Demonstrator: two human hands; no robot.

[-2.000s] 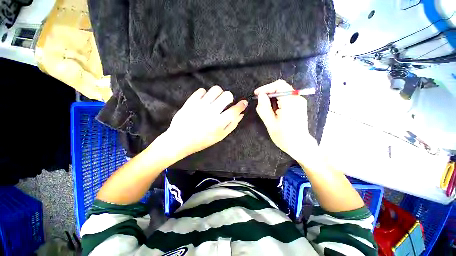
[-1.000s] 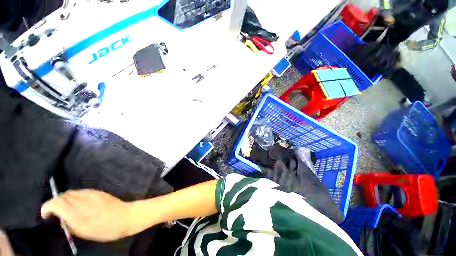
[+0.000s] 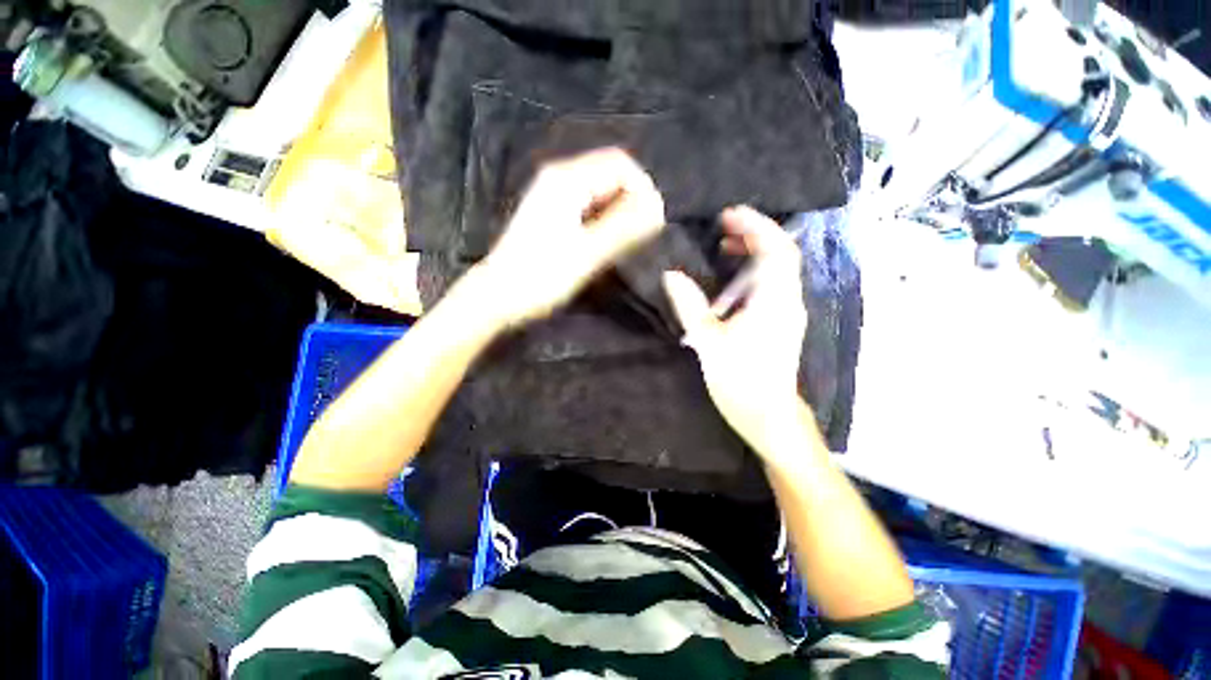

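A dark mottled garment panel (image 3: 598, 412) lies over my lap and the table edge, with more dark cloth beyond it. My left hand (image 3: 571, 226) is blurred and grips a raised fold of the dark cloth near the middle. My right hand (image 3: 744, 319) holds the other side of the same fold between thumb and fingers. A thin pale stick (image 3: 738, 287) shows blurred in my right hand; its tip is hidden.
A white sewing machine with a blue stripe (image 3: 1062, 133) stands at right on the white table (image 3: 956, 438). Tan cloth or paper (image 3: 348, 199) lies upper left, beside an older machine (image 3: 219, 40). Blue crates stand left (image 3: 325, 359), lower left (image 3: 100, 571) and lower right (image 3: 1016, 624).
The view swung right to the machine and crates, then came back. My left hand, flat on the cloth two seconds ago, now lifts a fold with my right hand.
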